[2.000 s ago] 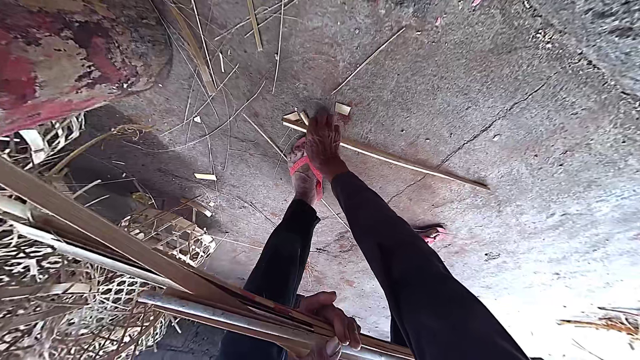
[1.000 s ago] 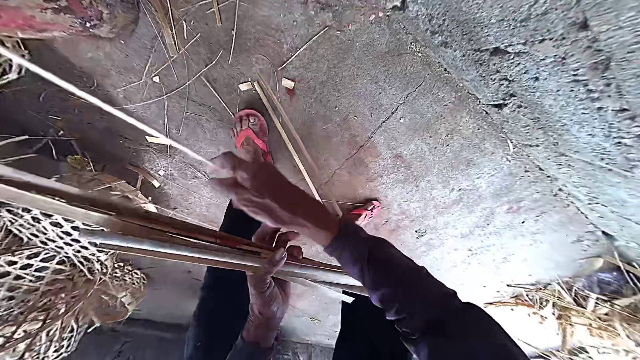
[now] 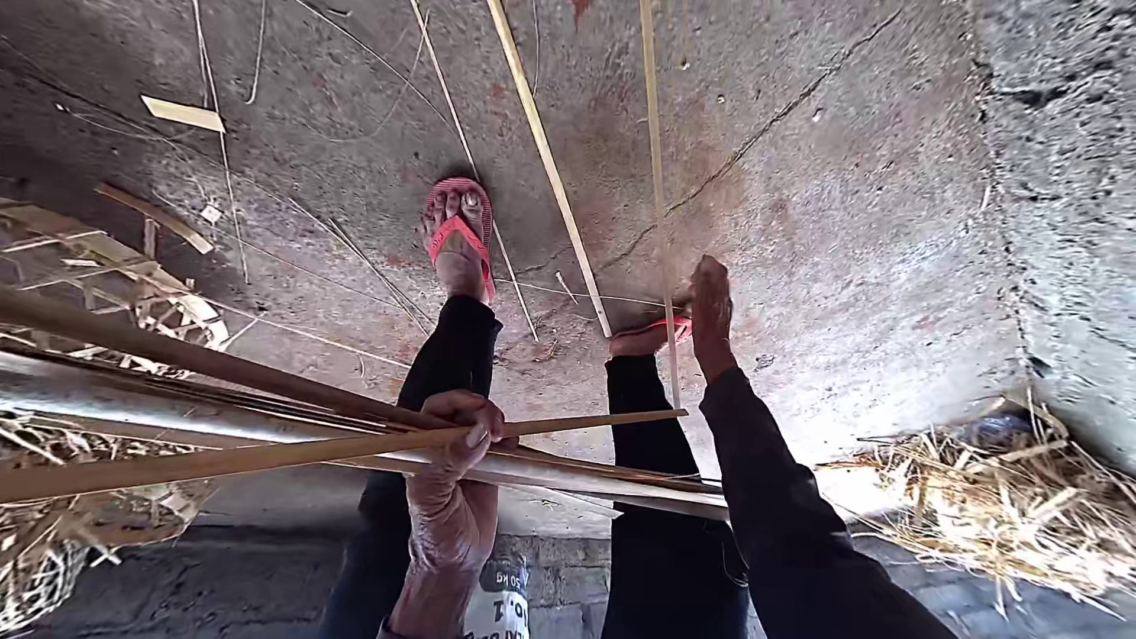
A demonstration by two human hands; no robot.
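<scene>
My left hand grips a bundle of long bamboo strips over my lap, with one pale strip pinned under the thumb and pointing right. A smooth pole-like length runs along the same bundle. My right hand is off to the right above the floor, fingers together and seen from the side; whether it touches the upright thin strip beside it cannot be told. Another narrow bamboo strip lies on the concrete between my feet.
My sandalled feet rest on the cracked concrete floor. Woven open bamboo work lies at left. A heap of shavings sits at lower right by a rough concrete edge. Below is a printed sack.
My right hand has moved right, away from the pale strip it held across the bundle. My left hand stays on the bundle, where a pale strip now lies under its thumb.
</scene>
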